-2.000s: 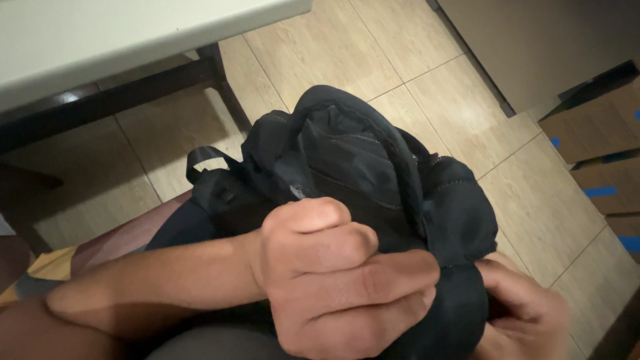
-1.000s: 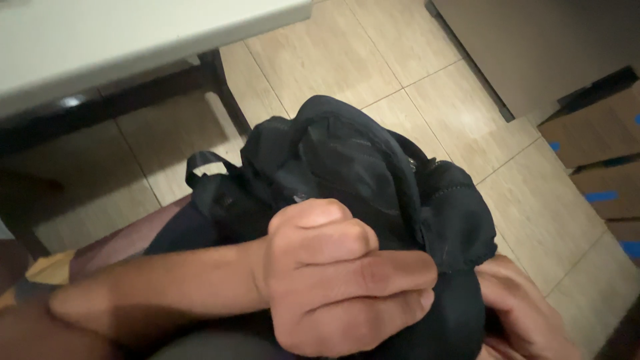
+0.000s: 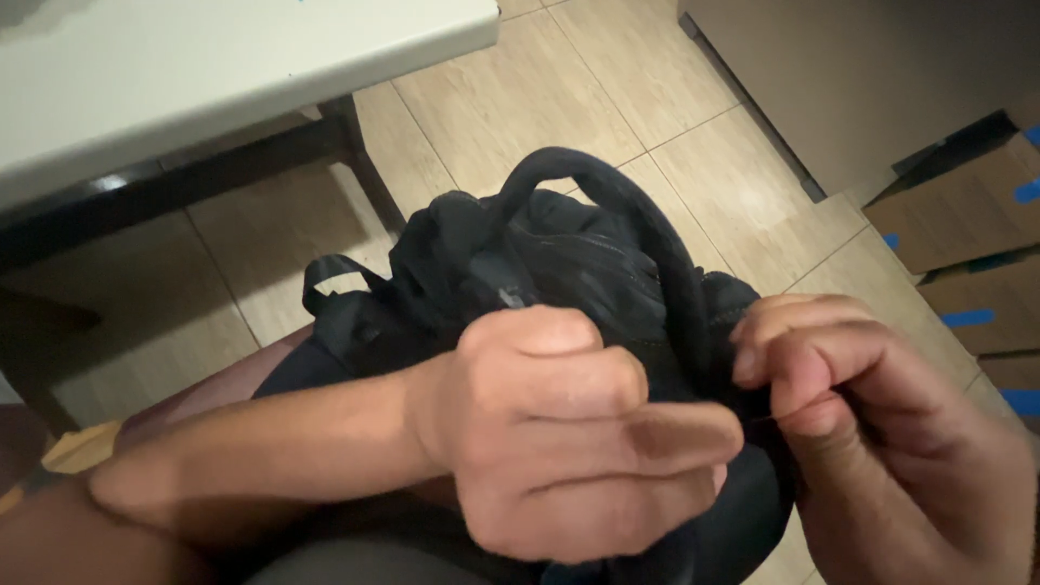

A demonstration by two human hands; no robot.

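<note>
A black fabric backpack [image 3: 585, 268] with a padded loop, a zipper and a small side strap rests on my lap. My left hand [image 3: 585, 439] is curled over the front of the bag, its fingers gripping the black fabric; its thumb is mostly hidden. Close by on the right is my right hand [image 3: 845, 390], with thumb and index finger pinched together beside the bag's right edge. A very thin strand, perhaps thread, seems to show at those fingertips, but it is too fine to tell for certain.
A white tabletop [image 3: 244, 73] on dark legs stands at upper left. Beige tiles [image 3: 520, 97] cover the floor. At the right are cardboard boxes [image 3: 959, 211] with blue tape, next to a large brownish panel [image 3: 845, 73]. Something yellow [image 3: 81, 447] lies at lower left.
My right hand has come up from the bag's lower right side, and its pinched fingers now show. The bag's padded loop stands more open. My left hand keeps its grip.
</note>
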